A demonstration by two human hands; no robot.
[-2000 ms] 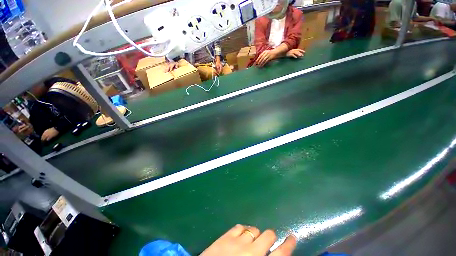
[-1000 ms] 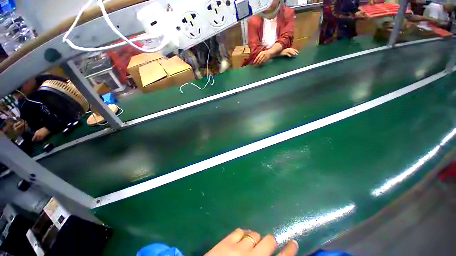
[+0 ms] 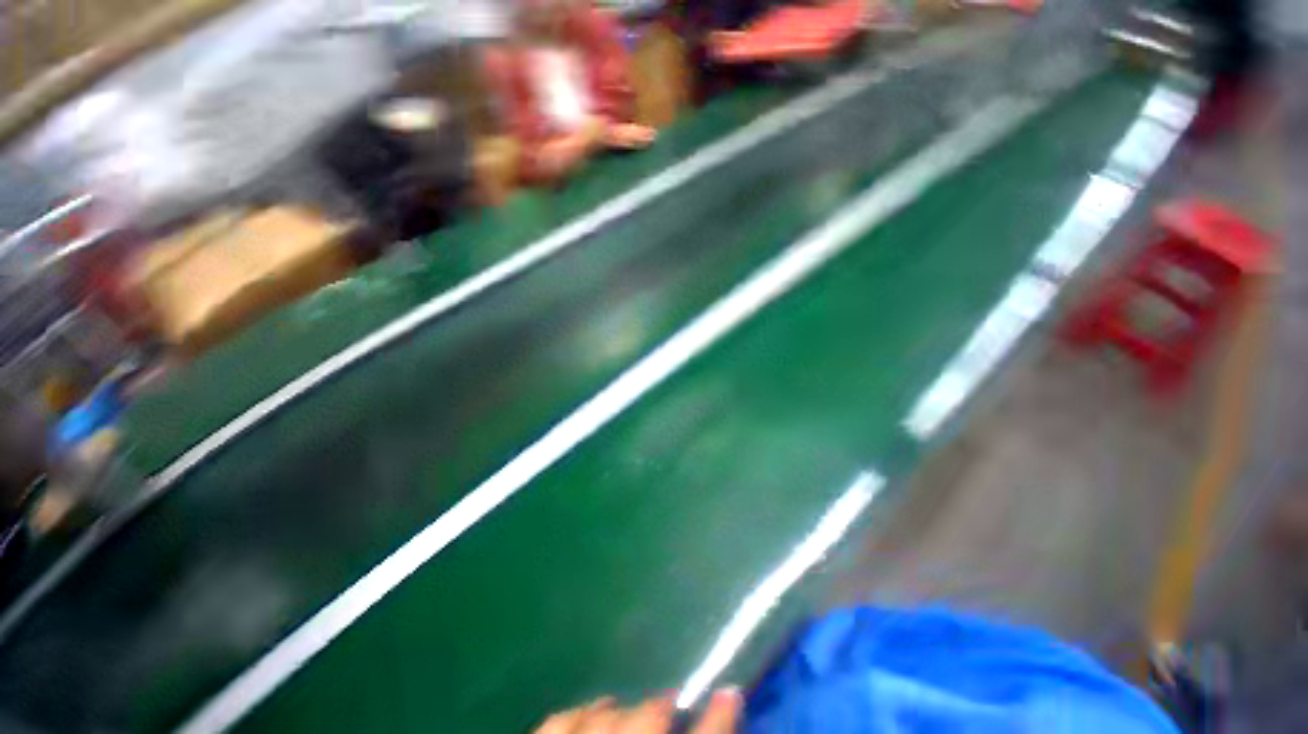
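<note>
The view is motion-blurred. The green work surface (image 3: 574, 545) with its white dividing strip (image 3: 574, 425) lies in front of me. Only the fingertips of one hand, apparently my left hand (image 3: 643, 716), show at the bottom edge. The rest of it is cut off, and whether it holds anything cannot be told. A bright blue sleeve (image 3: 954, 677), apparently on my right arm, fills the bottom right. My right hand is not visible. No work part can be made out near the hands.
A red stool (image 3: 1183, 287) stands in the aisle at the right. Across the line are a brown carton (image 3: 244, 273), a person in red (image 3: 567, 86) with hands at the surface, and a red tray (image 3: 789, 32). A blue item (image 3: 89, 416) is at the far left.
The view has swung right and tilted, so the power strip and black units have left it and the stool has come in. The hand shows less; the blue sleeve at right shows far more.
</note>
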